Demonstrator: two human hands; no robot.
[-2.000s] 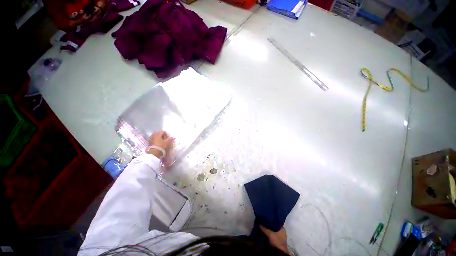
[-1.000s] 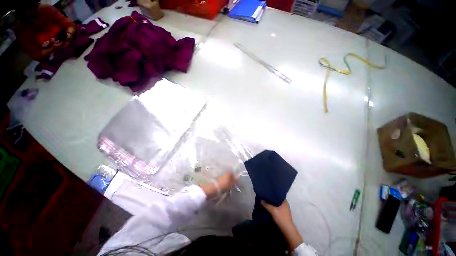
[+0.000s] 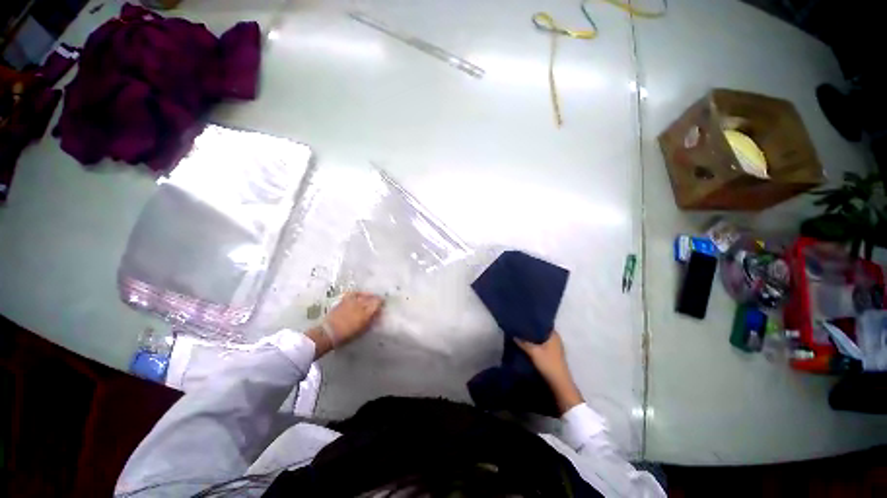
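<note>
A single clear polybag [image 3: 404,229] lies spread on the white table [image 3: 545,185] in front of me. My left hand [image 3: 356,315] has its fingers closed at the bag's near left edge. The folded dark navy trousers [image 3: 525,292] lie to the right of the bag, with more navy cloth bunched nearer me. My right hand [image 3: 545,352] holds the trousers at their narrow lower part. The stack of polybags [image 3: 209,233] lies to the left, its pinkish edge towards me.
Maroon garments [image 3: 156,83] are heaped at the far left. A ruler [image 3: 418,45] and yellow tape measure [image 3: 554,73] lie at the back. Green snips [image 3: 629,272], a black smartphone [image 3: 696,284], a cardboard box [image 3: 739,151] and a red basket [image 3: 805,302] are at the right.
My left hand has left the stack and drawn a polybag across beside the trousers, then moved slightly left. My right hand still holds the trousers. The view has shifted right.
</note>
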